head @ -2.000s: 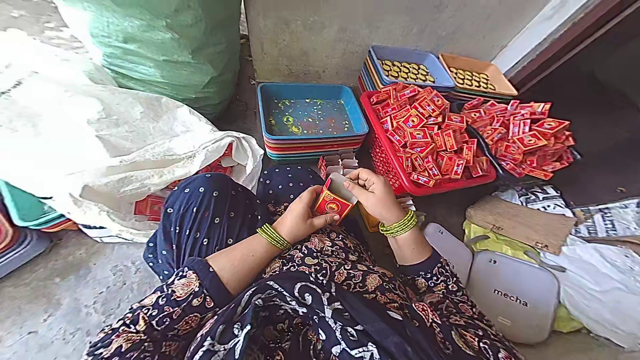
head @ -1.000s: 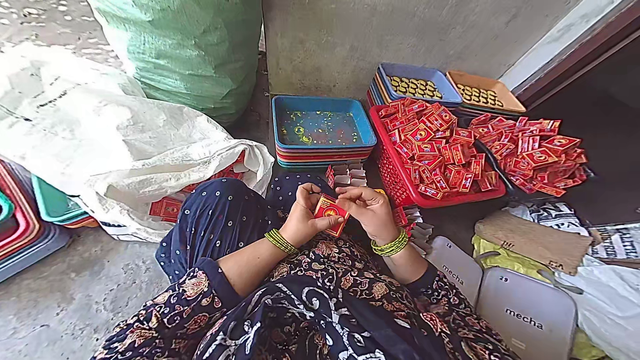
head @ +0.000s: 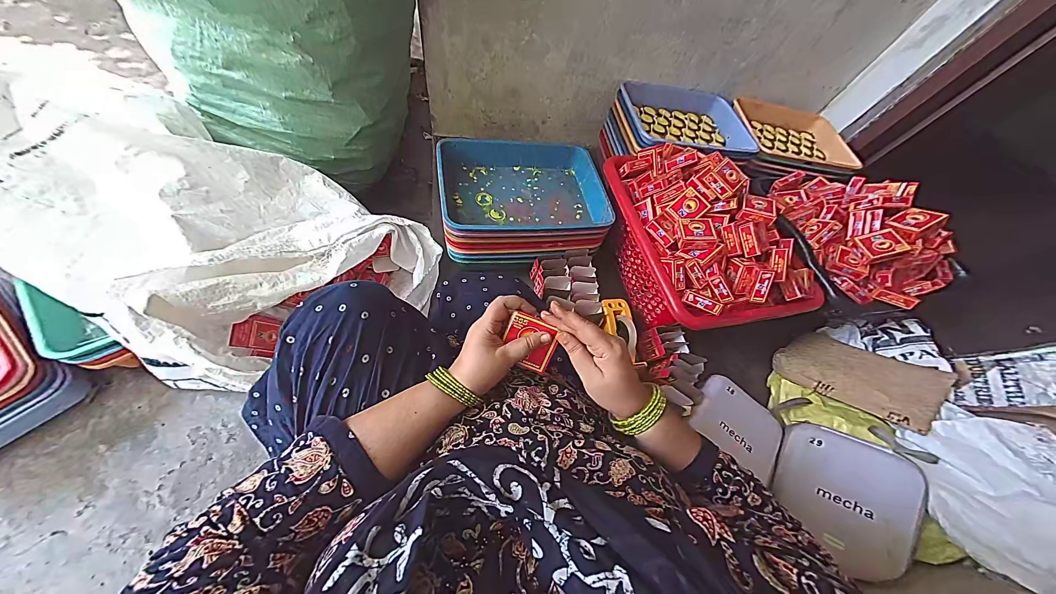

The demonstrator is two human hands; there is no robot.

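Note:
A small red and yellow printed carton [head: 532, 340] is held upright above my lap. My left hand [head: 492, 342] grips it, thumb across its front face and fingers behind. My right hand [head: 601, 359] touches the carton's right side with its fingers extended; its palm side is partly hidden. Just beyond my hands, several open cartons [head: 569, 280] stand in rows by my knee, next to a yellow tape dispenser [head: 617, 318]. A red plastic basket [head: 631, 276] heaped with red cartons [head: 718, 223] is to the right of them.
Stacked trays with a blue one [head: 528, 223] on top stand ahead. Further back, a blue tray [head: 738, 140] and an orange tray [head: 837, 136] hold small round pieces. More cartons [head: 883, 243] are heaped at right. A white sack [head: 206, 223] with cartons lies left, before a green sack [head: 305, 91].
The carton's flap stood up two seconds ago and no longer shows standing. My right hand has shifted from pinching at the carton's top to lying along its right side, fingers straighter.

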